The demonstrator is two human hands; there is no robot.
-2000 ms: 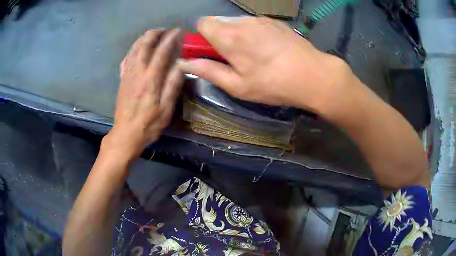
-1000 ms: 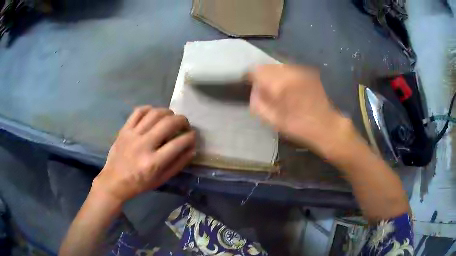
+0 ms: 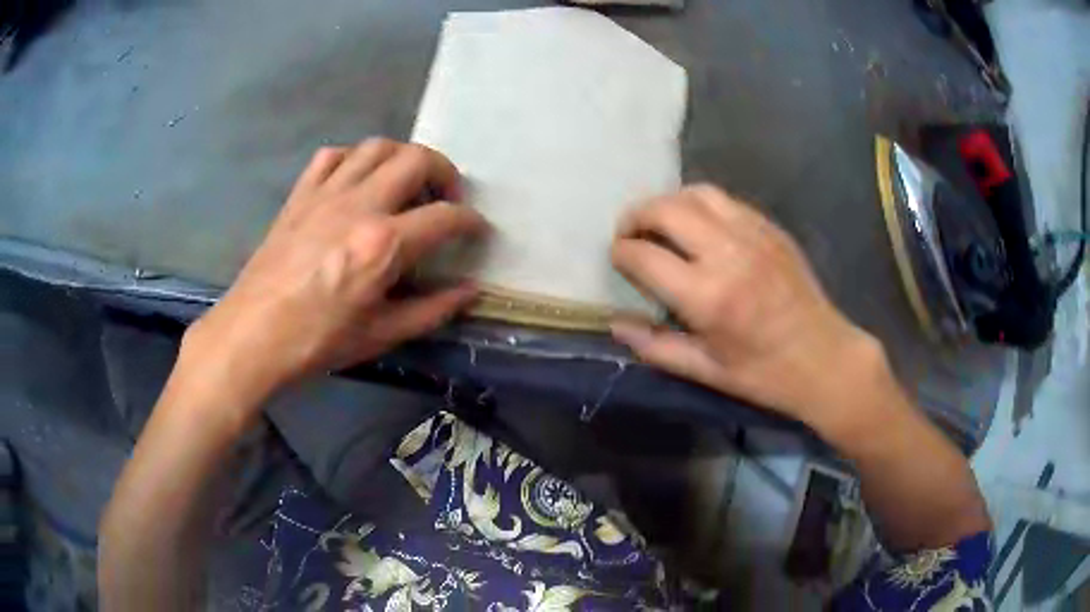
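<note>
A stack of pocket pieces (image 3: 550, 155) lies pale side up at the table's front edge, with angled corners at the far end. Its layered yellowish-brown edges (image 3: 544, 311) face me. My left hand (image 3: 359, 257) rests on the stack's near left corner, fingers curled, thumb at the layered edge. My right hand (image 3: 717, 287) is at the near right corner, slightly blurred, fingers curled over the top and thumb at the front edge. Whether either hand pinches a layer is hidden by the fingers.
The steam iron (image 3: 956, 239) rests at the right, with its hose and cord at its rear. The edge of a brown piece (image 3: 634, 4) shows at the top. Loose threads (image 3: 604, 392) hang from the table's front edge. The wearer's patterned clothing (image 3: 514, 514) is below.
The iron went from under my hands to the right side, uncovering the pale stack. A blurred dark strip at my right hand is gone from view. My right hand has come down to the near right corner.
</note>
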